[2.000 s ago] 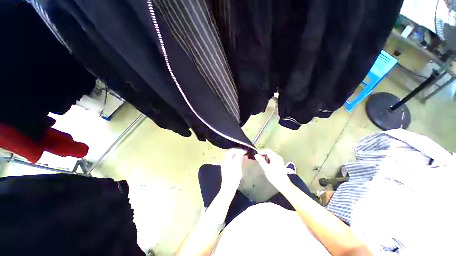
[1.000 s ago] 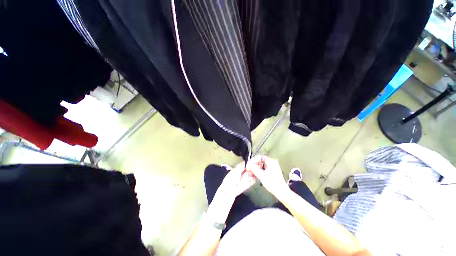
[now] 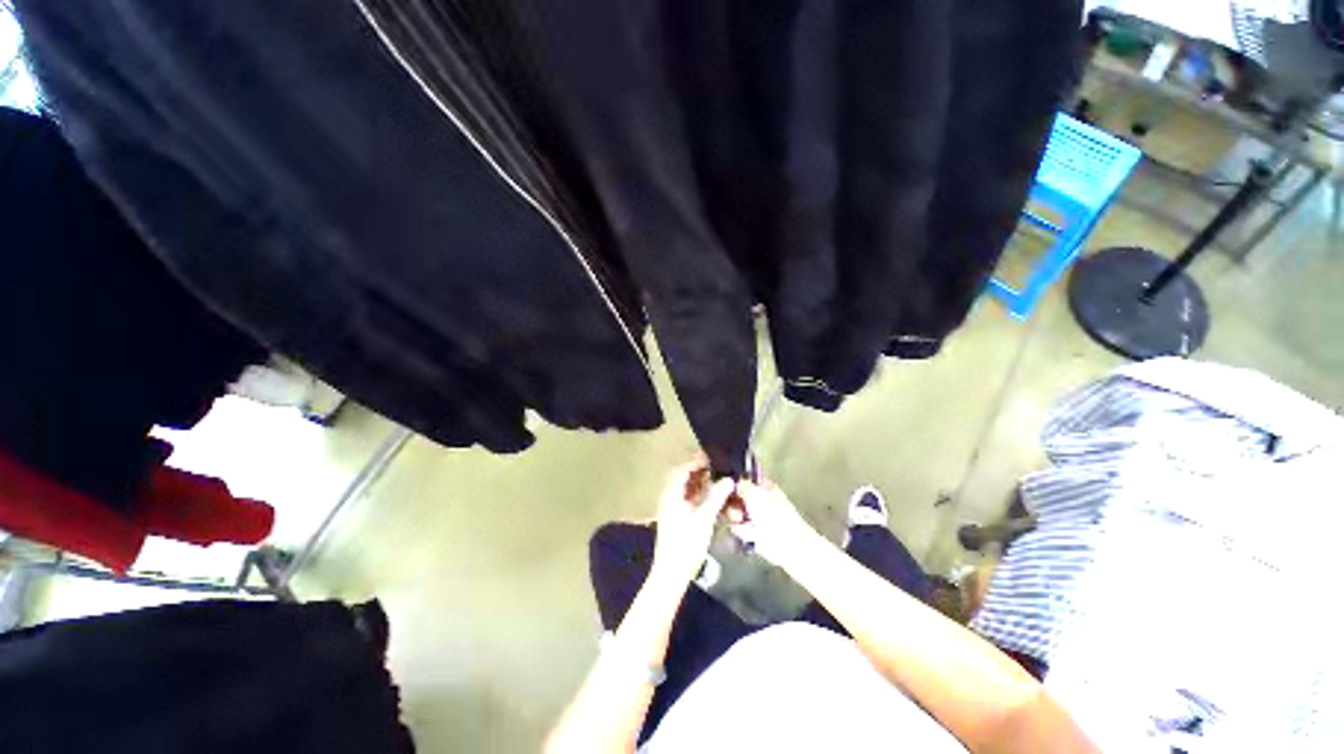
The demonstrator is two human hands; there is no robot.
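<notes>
A black jacket hangs open in front of me, its silvery front zipper running down the left front edge, with dark striped lining beside it. A narrow black part of the jacket, a sleeve or front panel, is drawn down to a point between my hands. My left hand pinches its lower end. My right hand pinches the same end from the right. The fingertips are close together and small in view. I cannot tell whether a tool is in either hand.
Striped garments lie at the right. A blue stool and a round black stand base are at the upper right. Red garments and a black garment are at the left. A metal frame bar stands behind.
My hands have let go of the lower end of the zipper edge and now hold the narrow black part. The zipper edge hangs free further left. The view has shifted.
</notes>
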